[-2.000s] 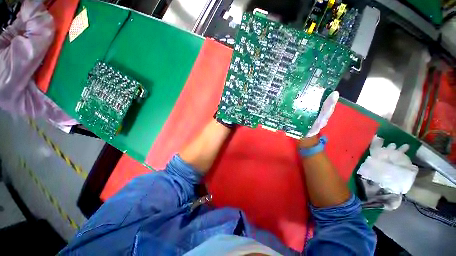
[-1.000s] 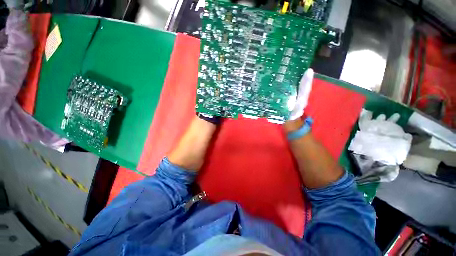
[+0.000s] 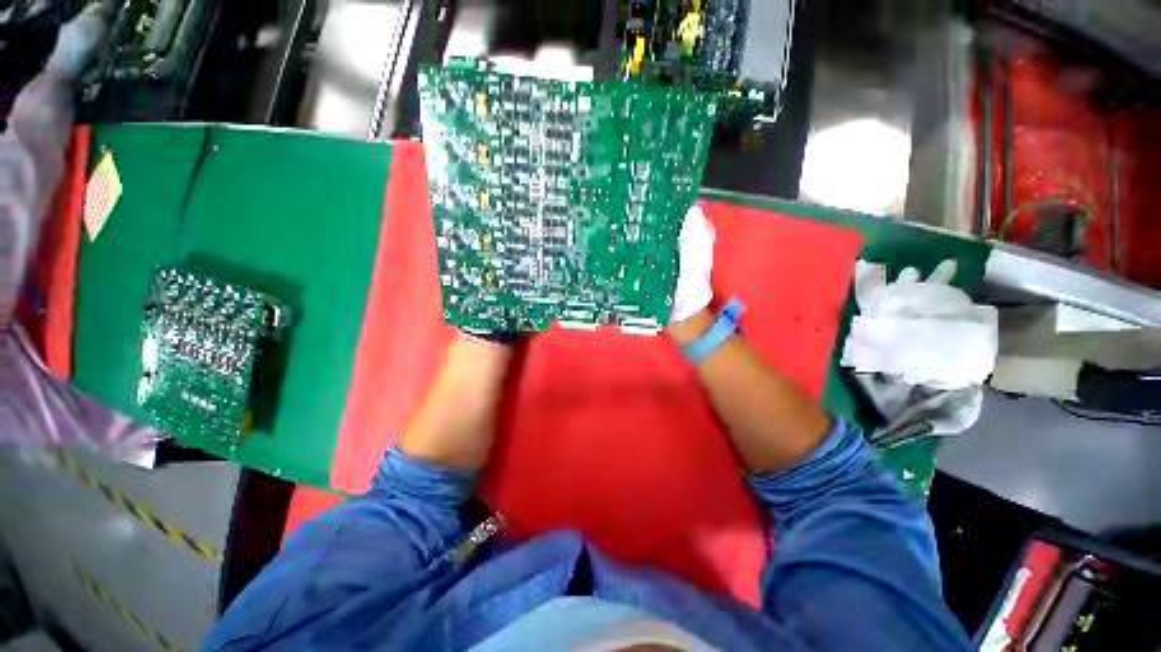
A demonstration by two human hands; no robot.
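Note:
A large green circuit board is held up over the red mat, its side with dense rows of small silver and dark parts facing me. My right hand, in a white glove with a light blue band at the wrist, grips the board's right edge. My left hand is hidden behind the board; only its forearm and a dark band at the wrist show at the board's lower left corner.
Another green board lies on the green mat at left, near a pale yellow card. A board with yellow parts sits on the line behind. Crumpled white gloves lie at right. A coworker's pink sleeve shows at far left.
The view has shifted, so the bench sits lower and further left in the picture. The held board has turned to stand straighter, and its top edge now shows. Both hands stay at it.

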